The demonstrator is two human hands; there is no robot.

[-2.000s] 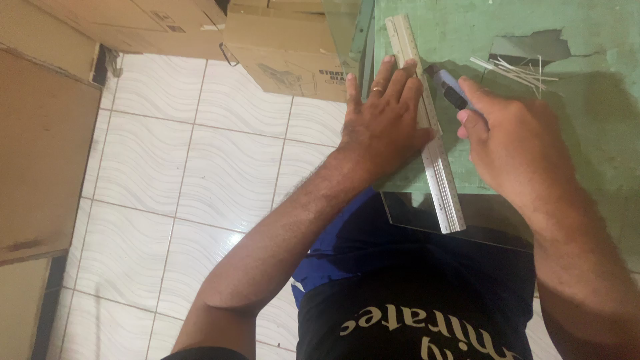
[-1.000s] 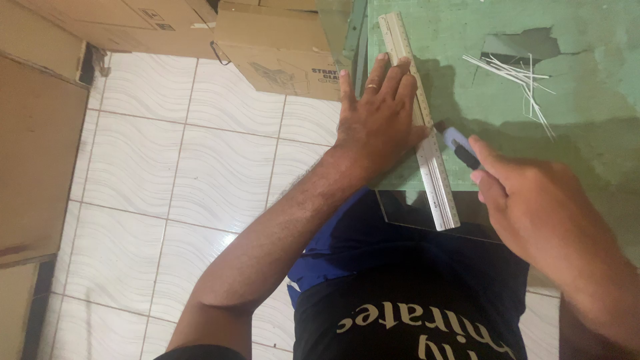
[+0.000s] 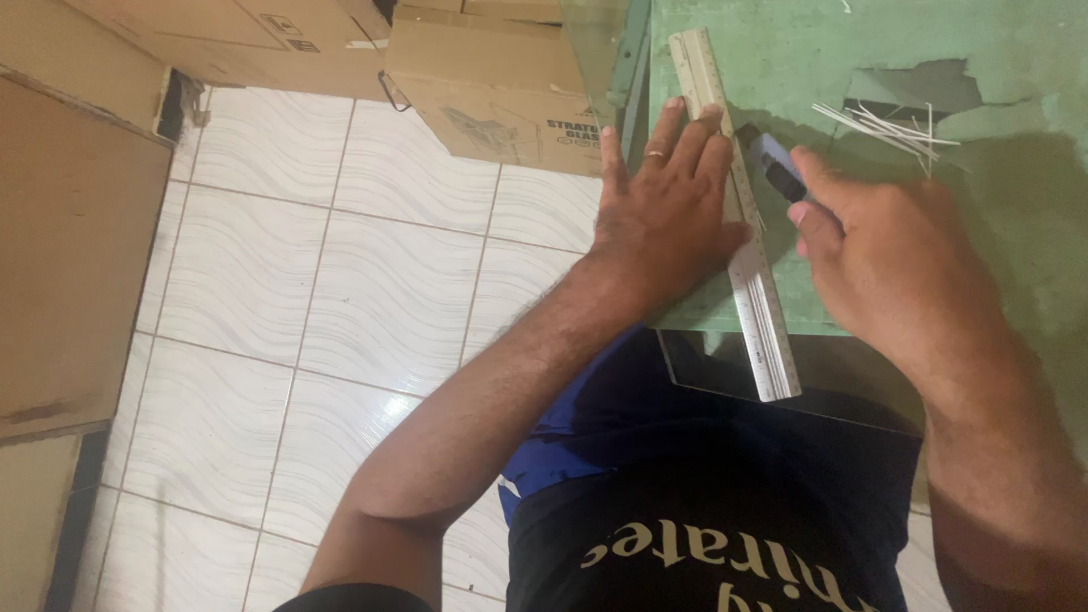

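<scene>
A metal ruler [image 3: 762, 319] lies aslant on the green work surface [image 3: 816, 280], its lower end jutting past the front edge. My left hand [image 3: 667, 208] is spread flat over the ruler and pins it down, fingers apart. In my right hand [image 3: 892, 255] is a utility knife [image 3: 778, 170] with a light handle and a black slider; its front end is against or close to the ruler's right edge. Whether the blade touches the surface cannot be told. Thin white strips [image 3: 892, 132] lie in a loose heap beyond my right hand. A thin sliver shows beside the ruler near my left thumb.
A torn patch [image 3: 918, 85] in the green covering is near the strips. A clear sheet [image 3: 710, 361] with a thin edge shows below the front edge. Cardboard boxes [image 3: 484, 85] stand left of the table, on a white tiled floor [image 3: 391, 229]. Brown panels line the far left.
My right hand with the knife was lower along the ruler a second ago and is now farther up it. My left hand still holds the ruler down.
</scene>
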